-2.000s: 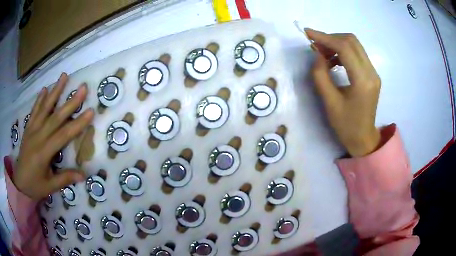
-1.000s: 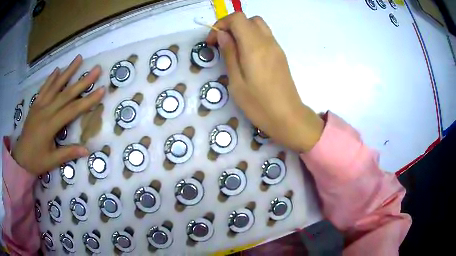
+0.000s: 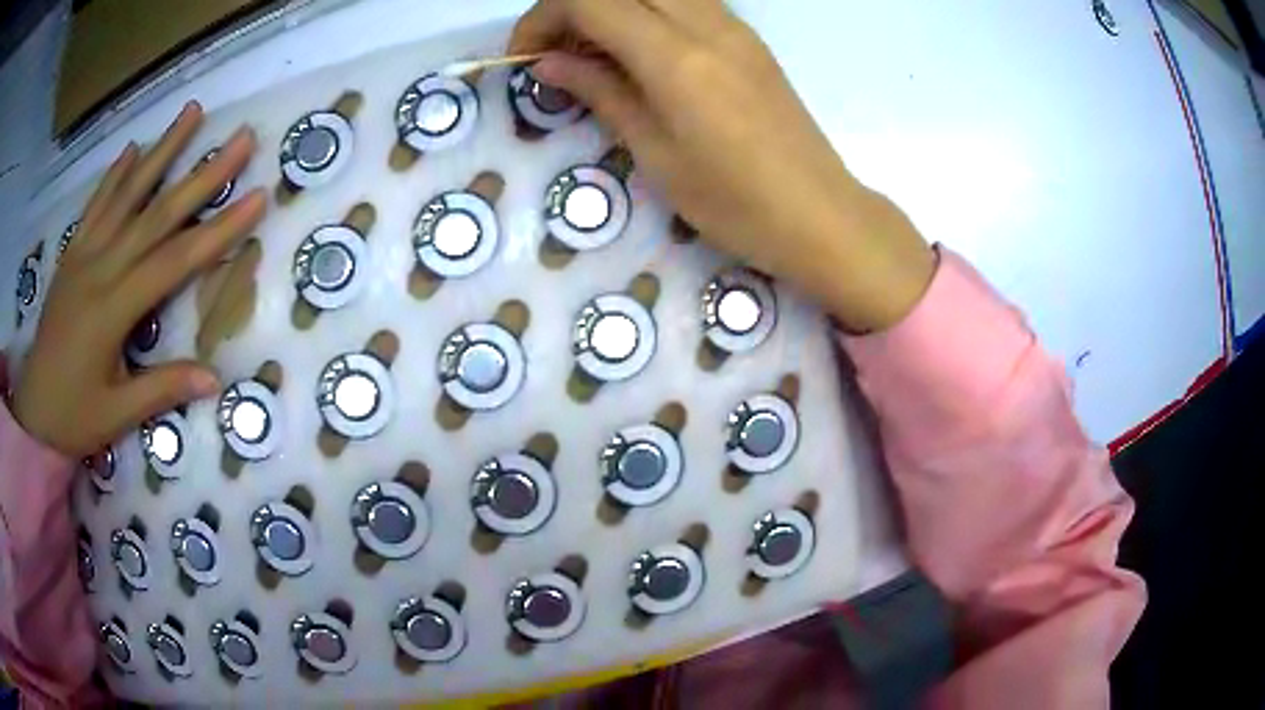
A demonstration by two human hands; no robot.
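A white foam tray [image 3: 416, 319] holds rows of round metal-faced parts with white rings. My right hand [image 3: 680, 139] grips a thin cotton swab [image 3: 486, 64] between thumb and fingers. The swab's white tip is at the upper edge of a round part [image 3: 436, 113] in the top row; whether it touches cannot be told. The hand partly covers the part to its right. My left hand [image 3: 125, 298] lies spread over the tray's left side with nothing gripped, hiding some parts. An empty brown pocket [image 3: 229, 298] shows beside its fingers.
A brown cardboard-like tray [image 3: 167, 49] lies beyond the foam tray at the upper left. A small dark disc [image 3: 1104, 15] lies on the white table [image 3: 1027, 180] at the far right. Red and blue lines run along the table's right side. A grey strap-like piece [image 3: 895, 641] is at the lower right.
My right hand has moved left with the swab, from beside the tray to over its top row. The tray sits slightly higher in view. My left hand remains spread on it.
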